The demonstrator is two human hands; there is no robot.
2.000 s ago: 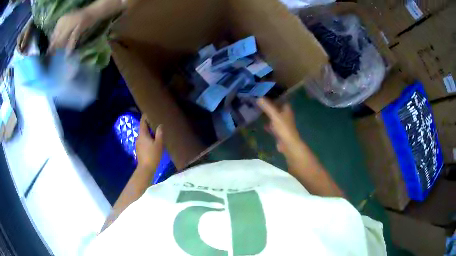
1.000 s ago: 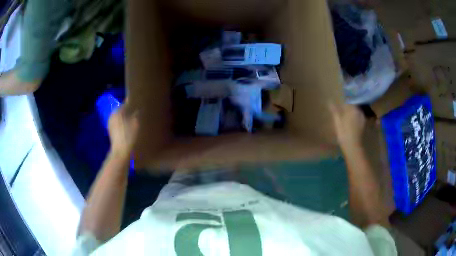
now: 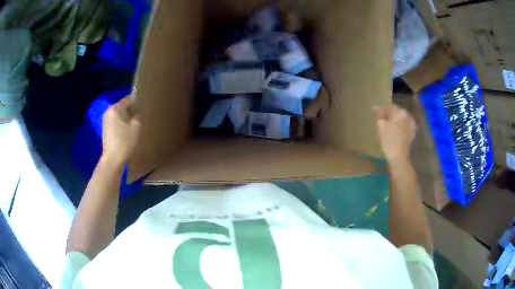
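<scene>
A large brown carton [image 3: 265, 161] stands open in front of my body, its mouth facing up towards me. Several small light blue and white product boxes [image 3: 237, 79] lie loose and jumbled on its bottom. My left hand [image 3: 119, 127] grips the carton's left wall at the edge. My right hand [image 3: 395, 131] grips the right wall at the edge, fingers closed. The far edge of the carton is cut off by the top of the picture.
A blue tray [image 3: 457, 135] of small dark parts rests on cartons at the right. A clear plastic liner bag [image 3: 409, 39] is behind it. A white-covered worktable [image 3: 42, 209] is at the left, with part of a person [image 3: 14, 73] above it. Green floor [image 3: 356, 203] shows below.
Since the first frame the carton has turned square to my body, and my right hand has moved from its near edge to the right wall. The small boxes inside have shifted.
</scene>
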